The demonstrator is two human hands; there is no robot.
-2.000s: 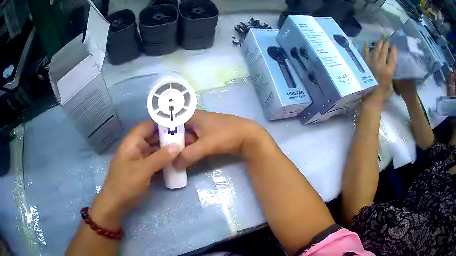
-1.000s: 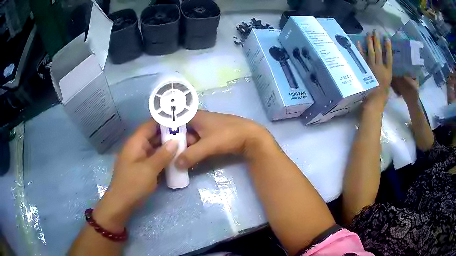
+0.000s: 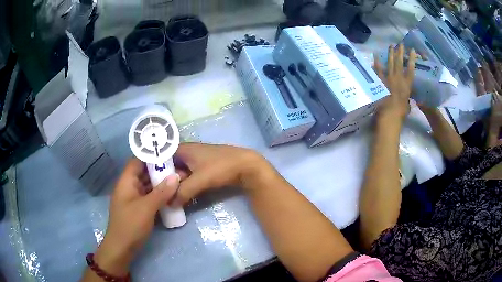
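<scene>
A white handheld mini fan (image 3: 154, 137) is held upright in front of me, its round grille head facing up at the camera. My left hand (image 3: 137, 193) grips the handle from the left, with the thumb on its front. My right hand (image 3: 201, 168) grips the handle from the right. Some fingers are hidden behind the handle. A retail box (image 3: 75, 143) stands at the left with its white flaps open; its inside cannot be seen clearly.
Closed blue-white boxes (image 3: 278, 99) lie right of centre. Black cup-like pieces (image 3: 145, 55) stand at the back left, with small black parts (image 3: 246, 47) beside the boxes. At the right, another person's hands (image 3: 397, 82) are at a blue-white box (image 3: 421, 69).
The view has shifted, so the fan, hands and table things sit further left and lower. Both hands keep their hold on the fan. The neighbour's box now shows its printed fan picture.
</scene>
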